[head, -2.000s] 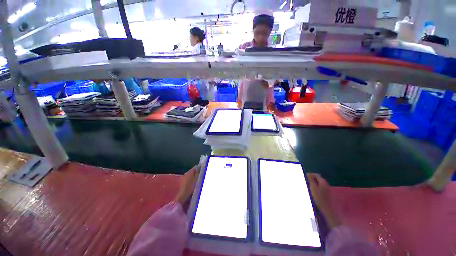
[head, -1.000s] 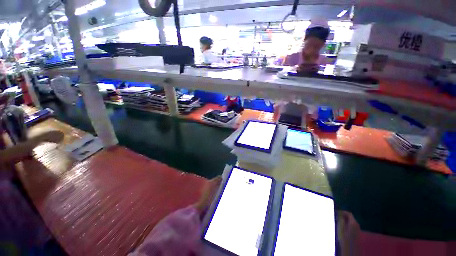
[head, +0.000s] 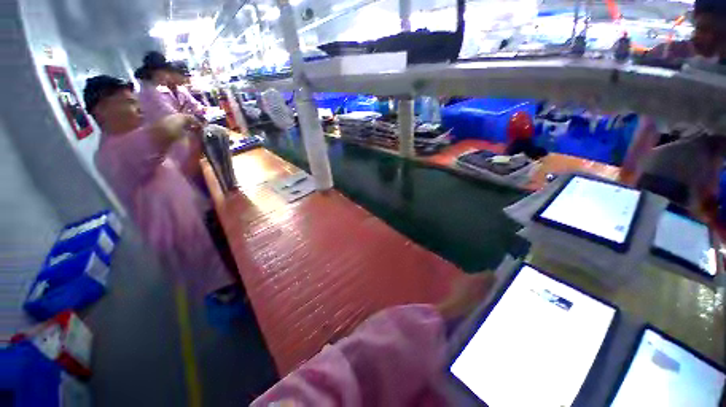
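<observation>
A lit white tablet [head: 535, 340] lies in front of me on a pale foam sleeve. My left hand [head: 470, 292], in a pink sleeve, is at its left edge; the fingers are partly hidden by the sleeve's edge, so its grip is unclear. A second lit tablet [head: 673, 374] lies to its right, cut off by the frame's lower edge. Beyond them, a lit tablet [head: 593, 208] rests on a stack of white sleeves, and another lit tablet [head: 685, 240] is beside it. My right hand is out of the picture.
Red film-covered bench [head: 342, 270] runs away left, with a flat grey item [head: 294, 185] on it. A white post [head: 310, 135] rises by the dark green belt [head: 398, 203]. A person in pink [head: 155, 183] stands at the bench. Blue bins [head: 72, 254] are on the floor.
The view has swung far to the left, so the tablets appear further right. My right hand has left the picture. My left hand remains at the left tablet's edge.
</observation>
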